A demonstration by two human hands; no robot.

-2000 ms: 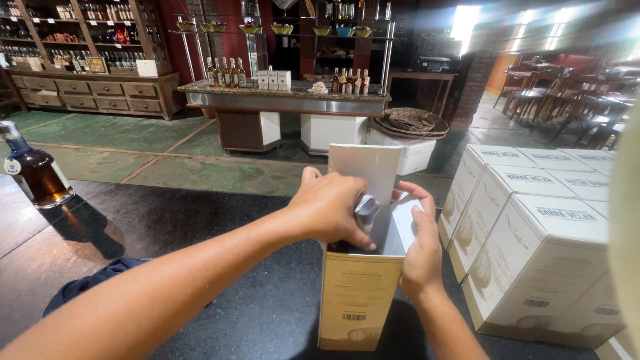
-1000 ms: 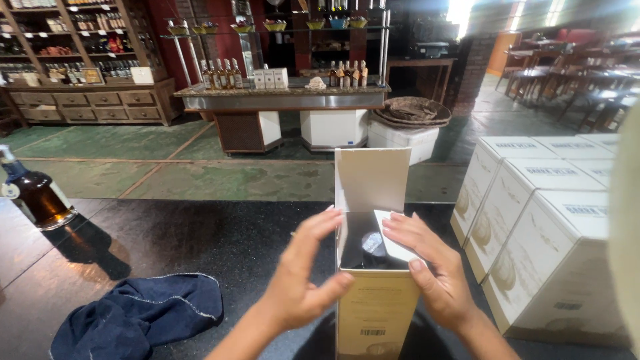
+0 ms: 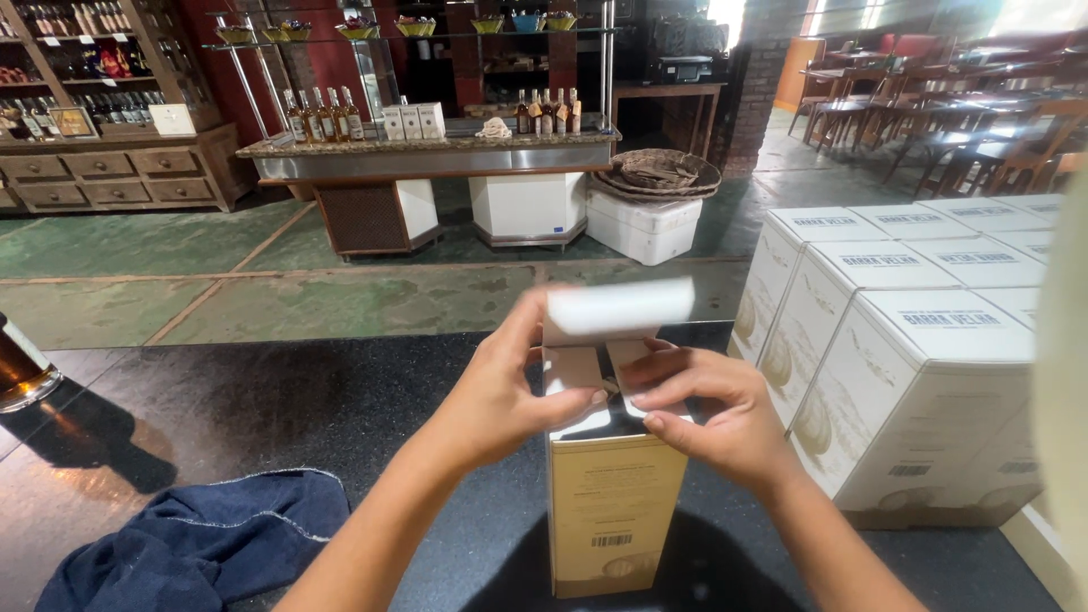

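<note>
A tall cardboard bottle box (image 3: 616, 514) stands upright on the dark speckled counter, its yellowish printed side facing me. Its two white side flaps are folded partly inward over the opening, and the large lid flap (image 3: 620, 308), blurred, leans above them. My left hand (image 3: 501, 391) touches the left side flap with its thumb, its fingers behind by the lid flap. My right hand (image 3: 710, 412) has its fingertips on the right side flap. A little of something inside shows through the gap between the flaps; the rest is hidden.
Several closed white boxes (image 3: 926, 314) stand packed together at the right. A dark blue cloth (image 3: 212, 540) lies crumpled at the left front, and a bottle of amber liquid (image 3: 21, 365) is cut off by the left edge. Beyond the counter is a display stand (image 3: 425, 159) with bottles.
My hands have moved from around the opening onto the side flaps, which are now folded inward. The lid flap, upright before, is tilted. The bottle top seen inside earlier is mostly covered.
</note>
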